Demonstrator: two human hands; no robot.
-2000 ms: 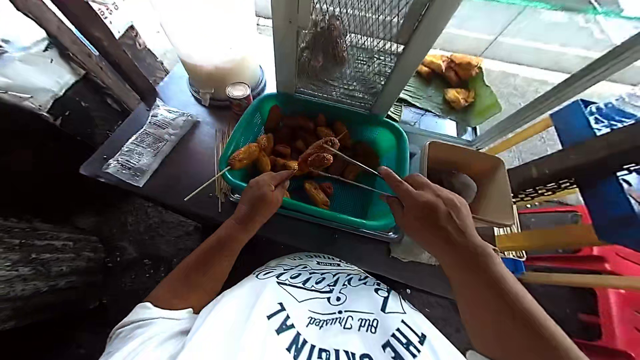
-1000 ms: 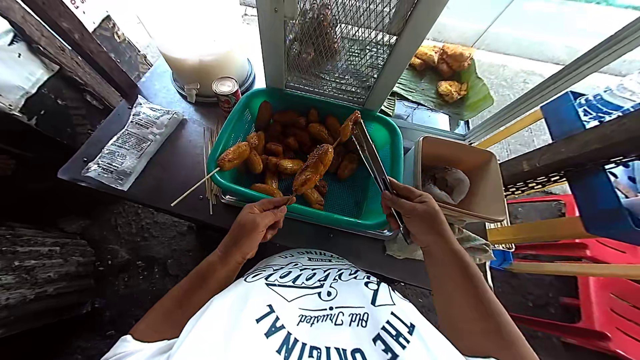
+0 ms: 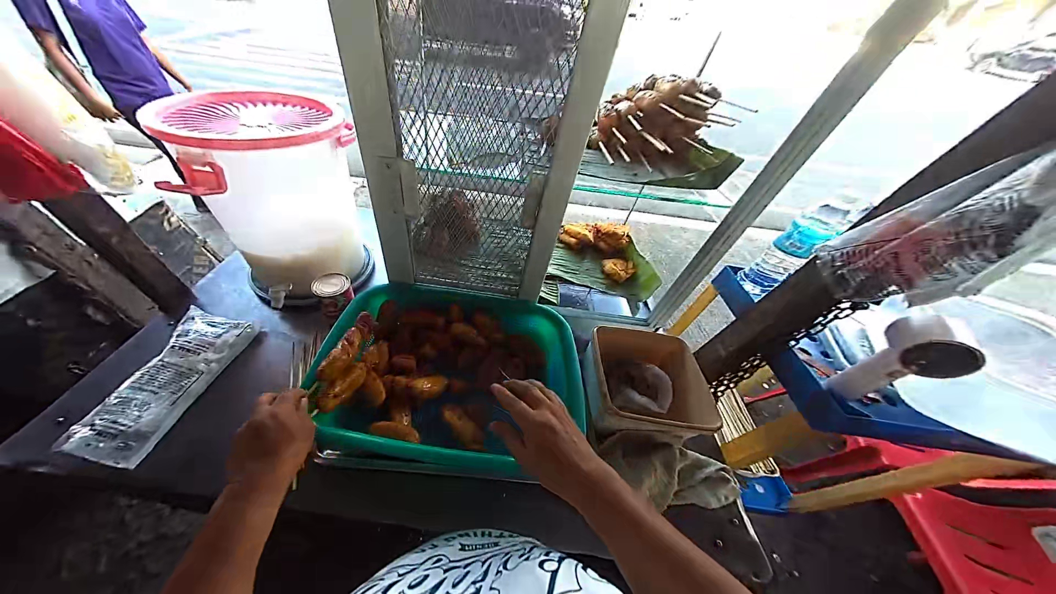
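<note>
At the left rim of a green plastic basket (image 3: 573,375), my left hand (image 3: 272,433) grips skewers of glazed fried bananas (image 3: 342,375) by their sticks. Over the basket's right front part, my right hand (image 3: 536,425) has its fingers spread; nothing shows in its grasp, though its palm is hidden. Loose fried bananas (image 3: 427,386) lie in the basket. No tongs can be made out in this view. Thin bamboo sticks (image 3: 303,359) lie on the dark table between the basket and a printed plastic packet (image 3: 161,388).
A white drink container (image 3: 280,198) and a can (image 3: 332,293) stand behind left. Right of the basket are a tan bin (image 3: 652,421) and a cloth (image 3: 676,474). A glass case (image 3: 569,165) holds skewered food (image 3: 652,120) and fried pieces (image 3: 610,238) on leaves. A person (image 3: 115,54) stands back left.
The tongs that my right hand held are no longer visible, and that hand is now spread over the basket. My left hand has moved left and holds the skewers at the rim. The view has tilted up.
</note>
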